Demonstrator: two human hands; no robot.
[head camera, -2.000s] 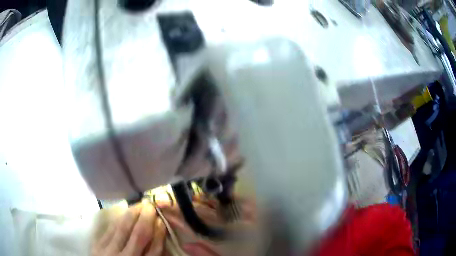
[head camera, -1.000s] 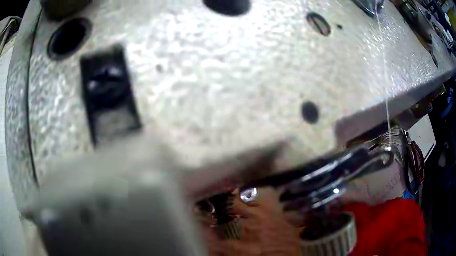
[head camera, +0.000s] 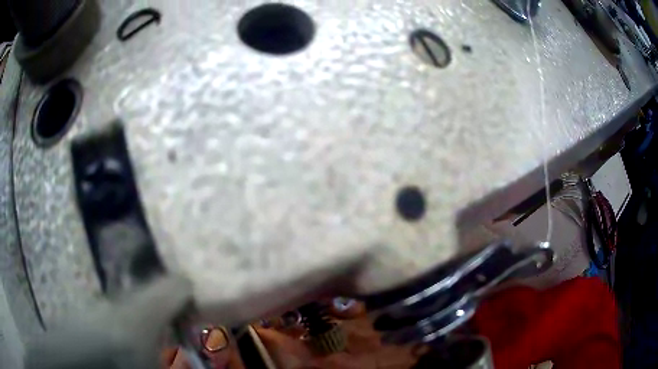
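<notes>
The off-white sewing machine head (head camera: 288, 144) fills most of the picture. White thread (head camera: 542, 115) runs down its right side to a metal loop beside the shiny tension discs (head camera: 440, 303). A small ribbed knob (head camera: 328, 335) shows under the head. A fingertip with its nail, apparently of my left hand (head camera: 215, 339), shows below the head at the bottom. Skin that seems to be my right hand (head camera: 379, 353) shows beside the ribbed knob, mostly hidden by the discs. What the fingers hold is hidden, and no cloth can be made out clearly.
My red sleeve (head camera: 559, 321) is at the lower right. Scissors with dark and red handles (head camera: 600, 223) lie on the pale table (head camera: 612, 184) at the right. A blurred pale machine part (head camera: 101, 335) covers the lower left. The machine head blocks the view of the needle area.
The view has closed in on the machine head, which now hides most of the hands. The left hand's fingers, seen at the lower left before, are down to one fingertip.
</notes>
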